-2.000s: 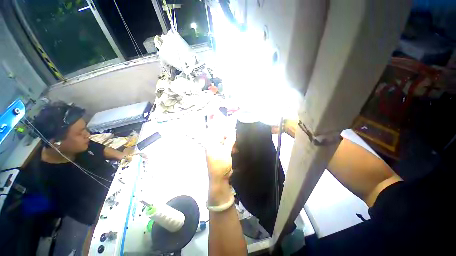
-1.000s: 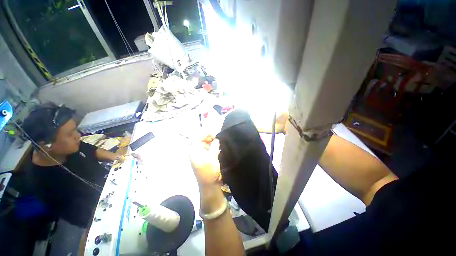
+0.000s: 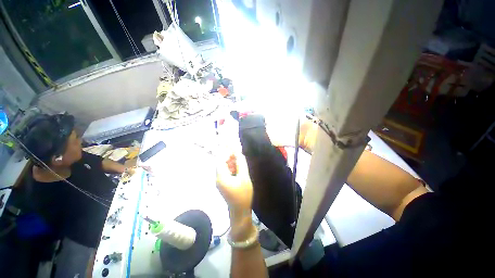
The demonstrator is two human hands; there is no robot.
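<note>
A black garment piece (image 3: pixel 268 182) hangs long and narrow in front of me, its top end a flat band lit by strong glare. My left hand (image 3: pixel 236 179) is at its left edge, washed out by the light; its fingers are bent, and whether they grip the cloth is unclear. My right hand (image 3: pixel 308 136) is to the right of the cloth, partly behind the pale post, its fingers lost in glare. Something small and red shows beside the cloth near it.
A pale post (image 3: pixel 339 114) stands between me and my right forearm. A thread cone (image 3: pixel 179 233) sits on a dark disc (image 3: pixel 202 239). A phone (image 3: pixel 152 151) lies on the white table (image 3: pixel 182 179). Crumpled cloth (image 3: pixel 187 100) lies behind. Another person (image 3: pixel 65 179) sits at left.
The top of the black cloth has gone from a rounded fold to a flat, upright band. My left hand has moved slightly right and down. Red now shows at the cloth's right edge.
</note>
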